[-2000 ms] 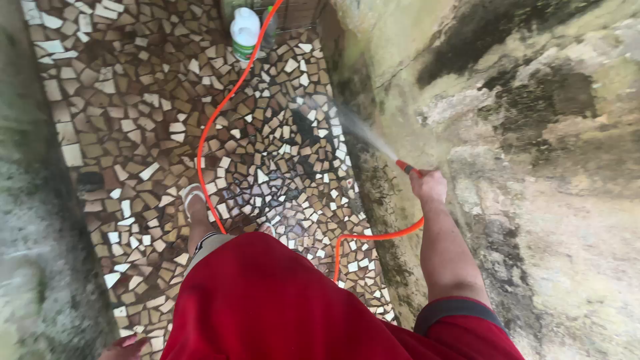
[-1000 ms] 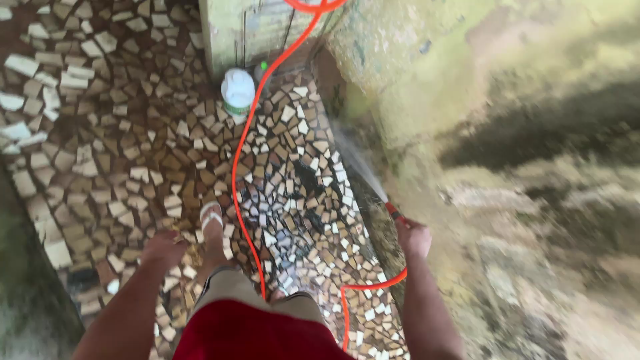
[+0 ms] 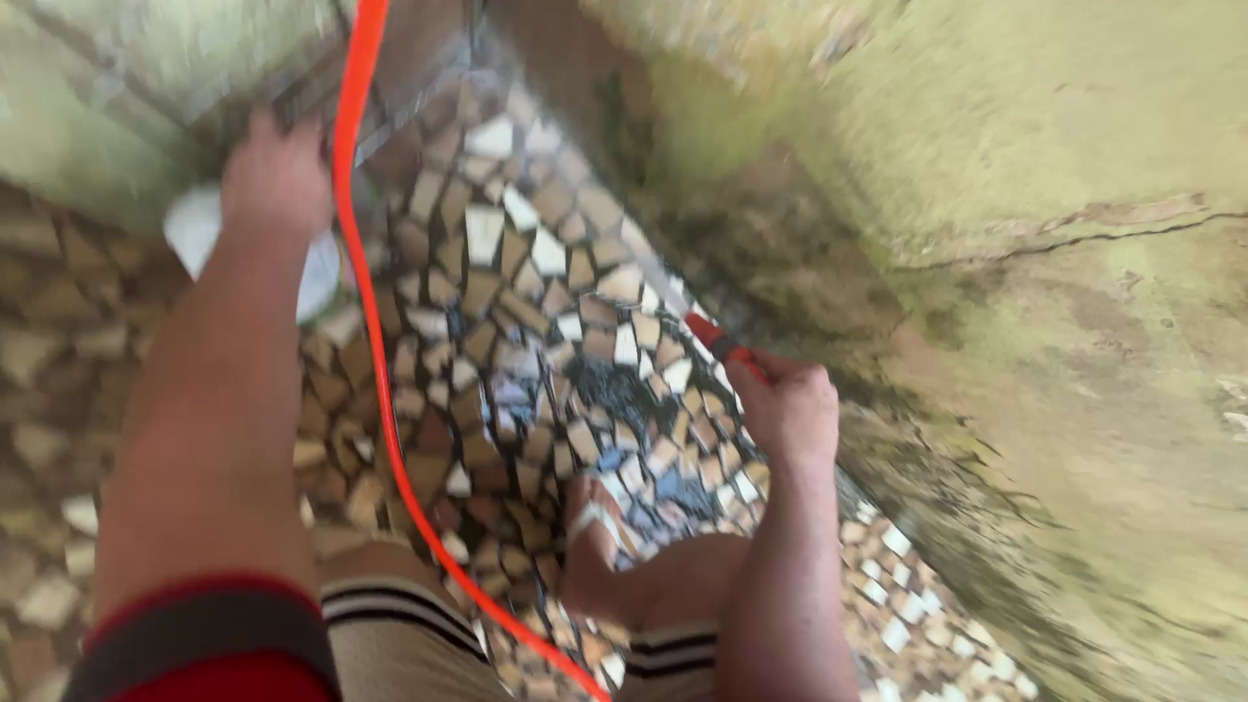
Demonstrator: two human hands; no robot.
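Note:
My right hand [image 3: 792,405] grips a red and black hose nozzle [image 3: 726,349] low beside the wall at right. Water sprays from its tip toward the upper left, along the joint of floor and wall. My left hand [image 3: 278,180] is stretched forward at the upper left, above a white container [image 3: 317,278] on the floor. It is blurred, and what its fingers touch by the wall base cannot be made out. An orange hose [image 3: 375,341] runs from the top edge, close by my left hand, down past my legs.
A stained, cracked wall [image 3: 1053,292] rises on the right, and a mossy wall [image 3: 97,107] stands at the upper left. The two meet in a corner at the top. Wet broken-tile flooring [image 3: 507,312] lies underfoot, with my sandalled foot [image 3: 595,517] on it.
My left hand has reached forward to the container by the upper-left wall. The spray continues from the nozzle in my right hand. The view has moved nearer the corner.

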